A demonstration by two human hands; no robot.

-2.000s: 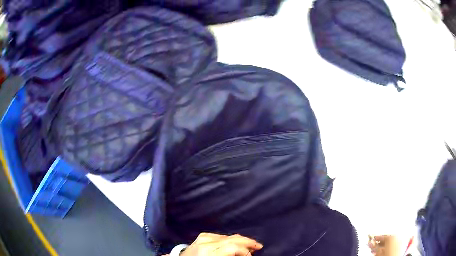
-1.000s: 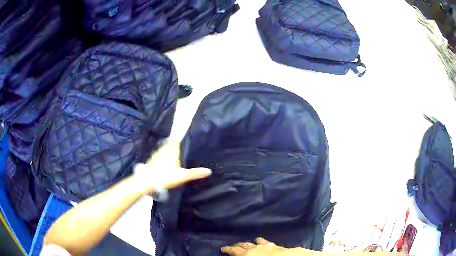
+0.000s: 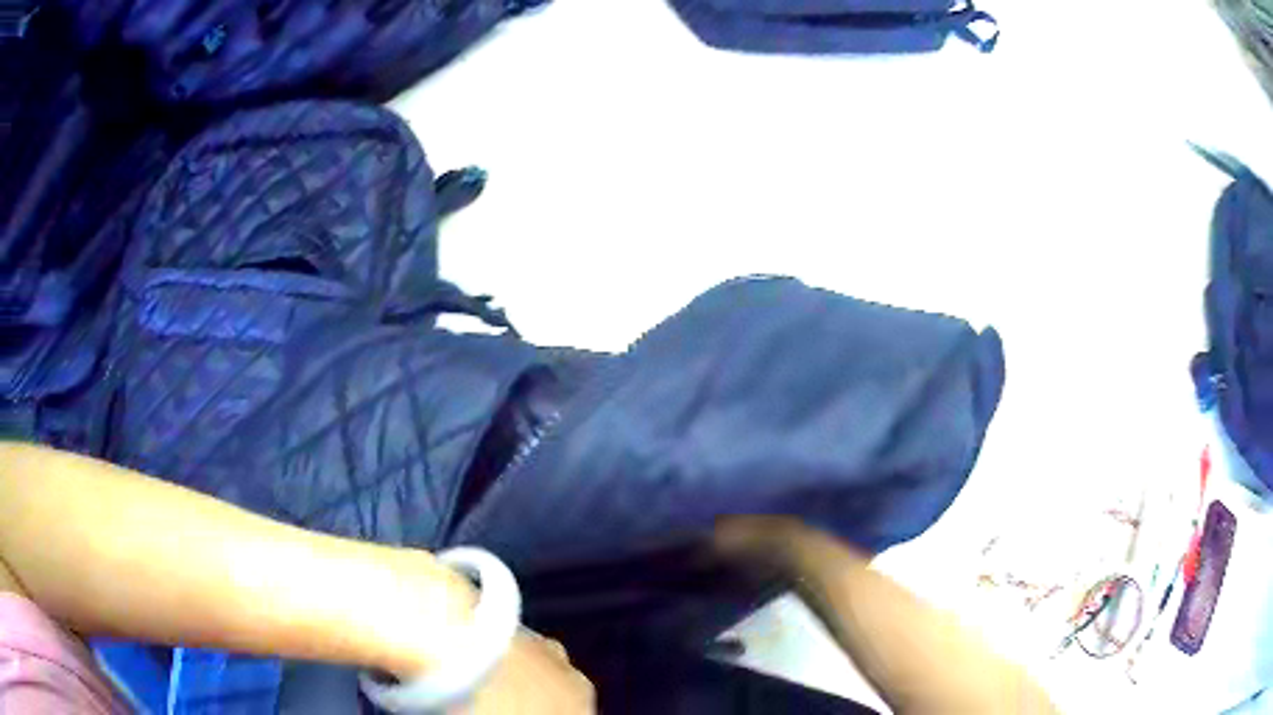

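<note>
A navy backpack (image 3: 782,405) lies in front of me, folded and bunched. A smooth dark panel faces up on its right, and a quilted panel (image 3: 370,433) spreads to the left. A toothed zip edge (image 3: 519,454) runs between them beside a shiny opening. My left hand (image 3: 545,677), with a white band on the wrist, is at the bag's lower edge, its fingers hidden. My right hand (image 3: 761,542) reaches under the smooth panel from the lower right, blurred and partly covered, so its grip does not show.
Another quilted backpack (image 3: 286,182) lies at left, before piled bags (image 3: 335,49). More bags lie at the top (image 3: 824,28) and right edge (image 3: 1242,307). Scissors (image 3: 1107,615), a red stick (image 3: 1196,538) and a phone (image 3: 1203,577) lie lower right on the white table (image 3: 1103,279). Blue crate (image 3: 224,680) at lower left.
The backpack lay open with its lining facing up; now it is folded over and shifted, with outer panels showing. My left hand has moved down, and my right hand has gone under the panel.
</note>
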